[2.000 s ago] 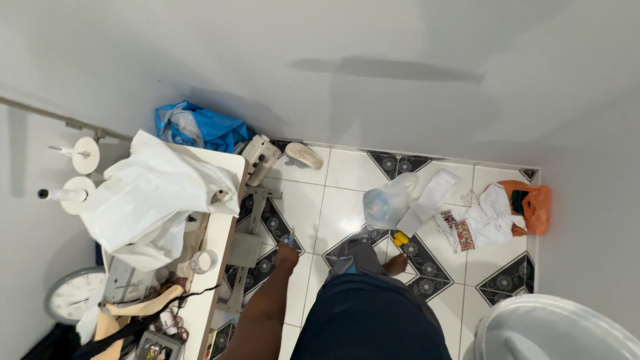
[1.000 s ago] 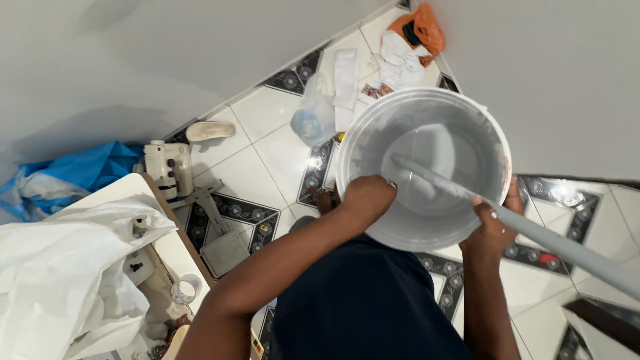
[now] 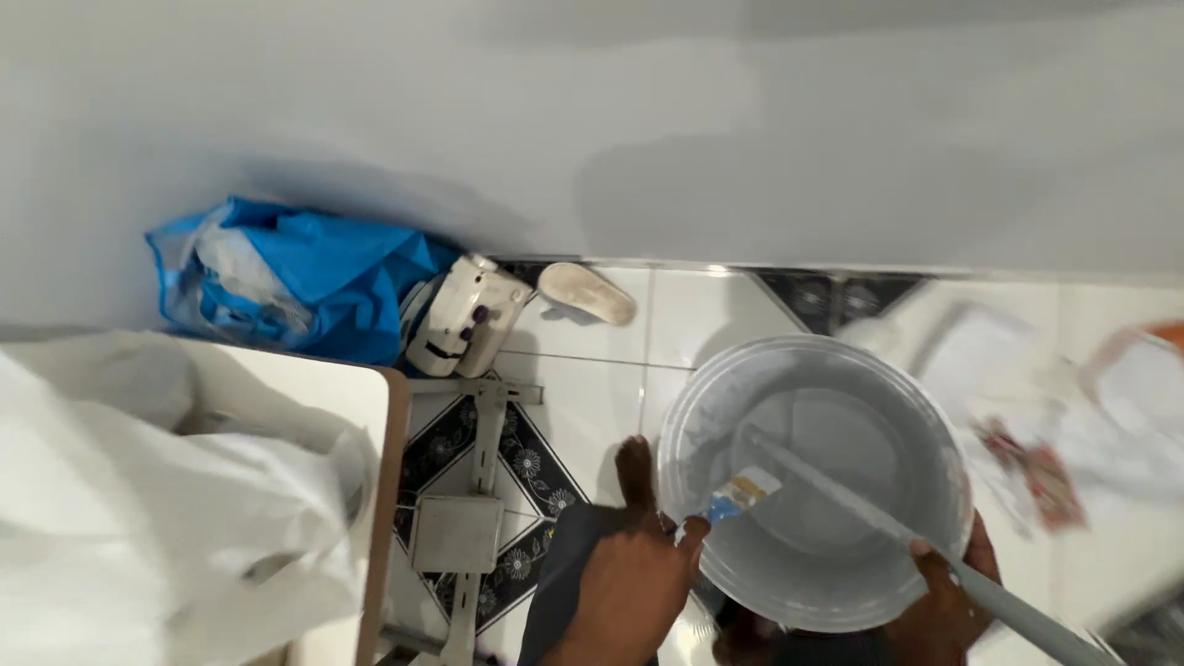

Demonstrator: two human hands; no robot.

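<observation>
A round plastic bucket (image 3: 814,592) with grey walls stands below me, something grey at its bottom. My left hand (image 3: 638,578) is at its left rim, closed on a small tool (image 3: 740,495) with a blue and whitish end that reaches over the bucket's inside. My right hand (image 3: 948,592) holds the bucket's lower right rim, with the thumb over a long grey stick (image 3: 832,490) that leans into the bucket and runs out to the lower right.
On the left is a table (image 3: 375,499) covered by white plastic sheeting (image 3: 166,499). Behind it are a blue bag (image 3: 361,277) and a sewing machine (image 3: 467,319). A slipper (image 3: 587,293) lies by the wall. White cloth (image 3: 1124,444) lies on the tiled floor at right.
The view has swung left. Two seconds ago the bucket was at the lower right corner and no hand was on it; now both hands are at it. The small tool's end now shows over the bucket.
</observation>
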